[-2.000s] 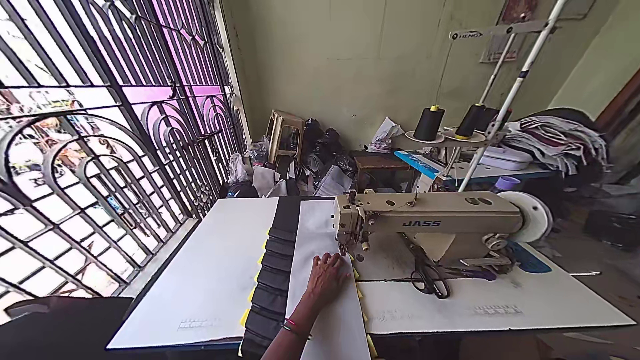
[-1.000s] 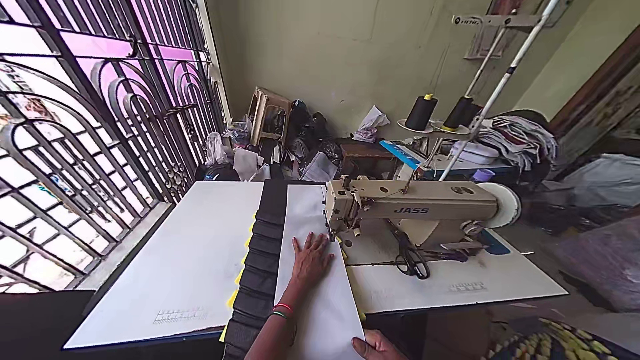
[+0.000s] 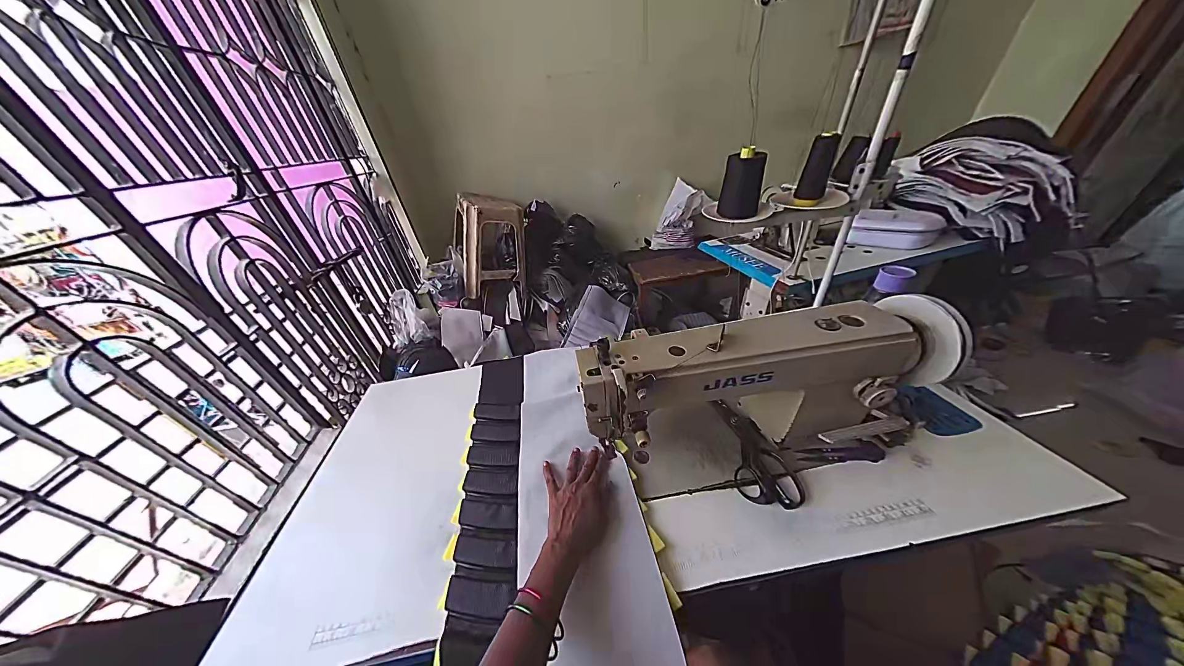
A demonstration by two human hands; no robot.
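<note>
My left hand [image 3: 578,504] lies flat with its fingers apart on a long white sheet [image 3: 597,592], its fingertips just short of the needle area of a beige JASS sewing machine [image 3: 749,365]. The sheet runs under the machine's head. Left of it shows a strip of overlapping black pieces [image 3: 488,509] with yellow edges, and more yellow tips [image 3: 657,539] stick out along the sheet's right edge. No part of my right hand shows in the present view. Black-handled scissors [image 3: 770,476] rest on the table beneath the machine's arm.
The white sewing table [image 3: 370,490] stands beside a metal grille [image 3: 250,268]. Black thread cones [image 3: 743,185] stand on a holder behind the machine. Farther back are a stool [image 3: 490,240], plastic bags and a fabric pile [image 3: 990,180]. At the lower right lies a yellow and dark heap [image 3: 1082,615].
One second ago my right hand was at the sheet's lower right edge; now it is out of view. My left hand remains spread on the sheet. The view has shifted.
</note>
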